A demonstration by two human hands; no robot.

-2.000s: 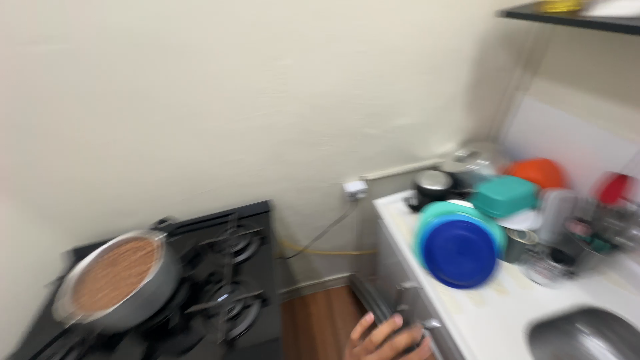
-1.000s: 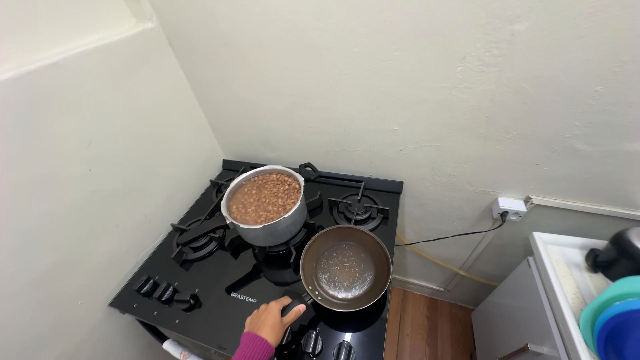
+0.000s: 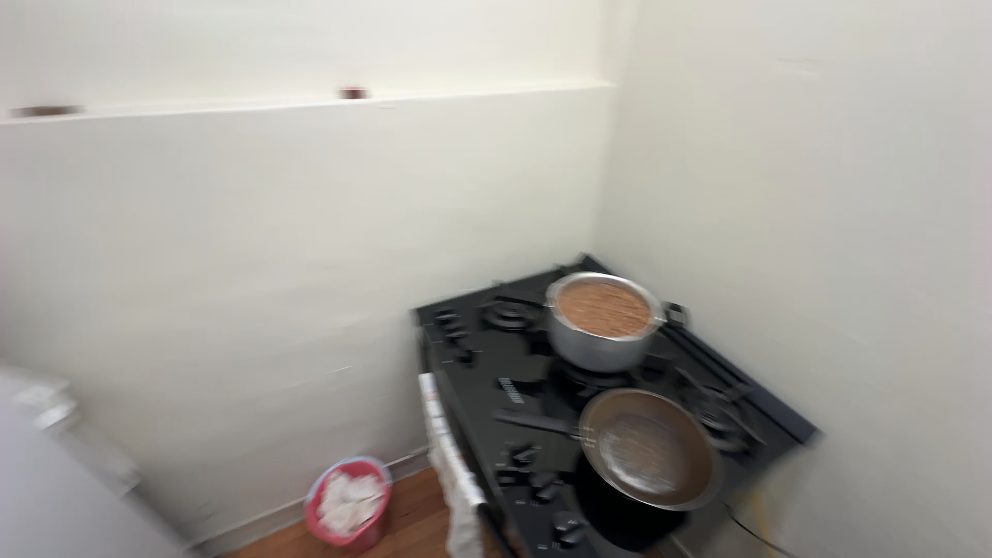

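Note:
Neither of my hands shows in the blurred head view. A brown frying pan [image 3: 651, 449] rests on the front right of the black gas stove [image 3: 484, 387], its dark handle pointing left over the stove top. Behind it stands an aluminum pot [image 3: 597, 349] without a lid, filled nearly to the rim with brown beans [image 3: 604, 308]. Black control knobs [image 3: 570, 527] line the stove's near edge.
A white cloth [image 3: 449, 465] hangs from the stove's front. On the wooden floor stands a pink bin [image 3: 364, 535] holding crumpled paper. Walls meet behind the stove. A whitish appliance [image 3: 70, 488] is at lower left, and a dark cable [image 3: 756, 531] runs at lower right.
One second ago a hand was at the frying pan's handle; now no hand is seen. The pan's handle points left rather than toward the front knobs. The view has swung left.

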